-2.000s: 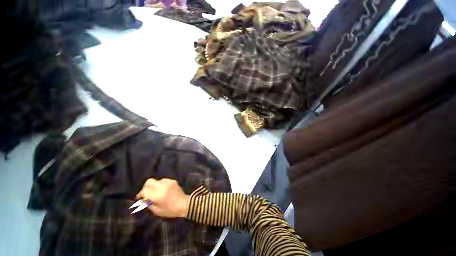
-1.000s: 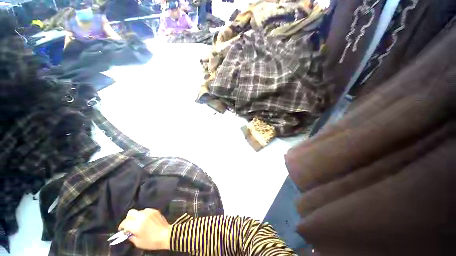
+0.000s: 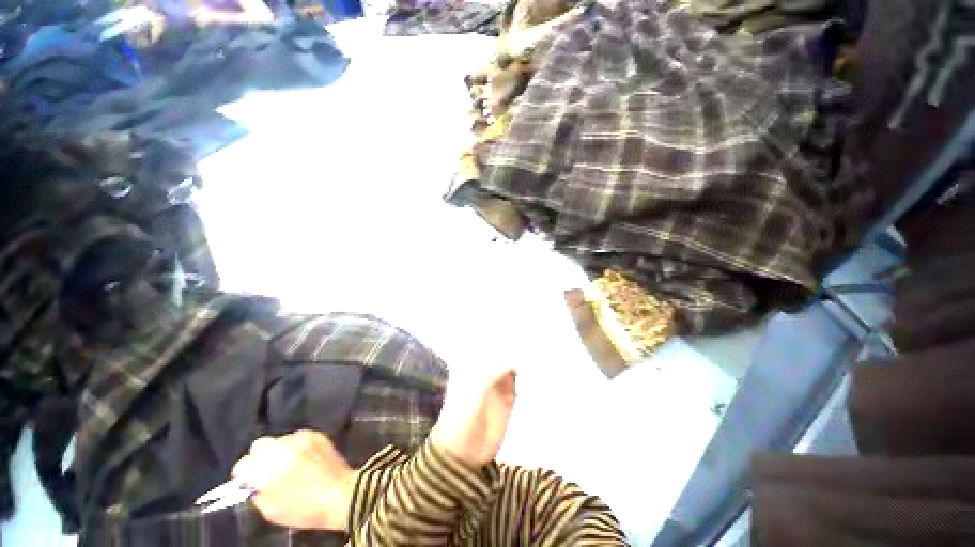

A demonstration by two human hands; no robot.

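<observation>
My right hand (image 3: 294, 481) holds small silver thread snips (image 3: 225, 495), blades pointing left and slightly apart. It rests over a dark plaid garment (image 3: 369, 347) with plain dark cloth (image 3: 222, 374) bulging from it, at the lower left. My left hand (image 3: 478, 411) is at the garment's right edge, above my right forearm, its striped sleeve crossing that forearm. Its fingers are not clear, and I see nothing held in it. My right fingertips are partly hidden around the snips.
A plaid garment heap (image 3: 663, 160) lies at the upper right, with a gold-and-brown trimmed piece (image 3: 631, 318) at its near end. Dark garments (image 3: 96, 224) are heaped at the left. Brown garments (image 3: 855, 502) lie at the lower right, past the table's blue-grey edge (image 3: 770, 395).
My left hand has come into view beside my right forearm. My right hand still holds the snips over the garment. The view has shifted, bringing the plaid heap larger and further right.
</observation>
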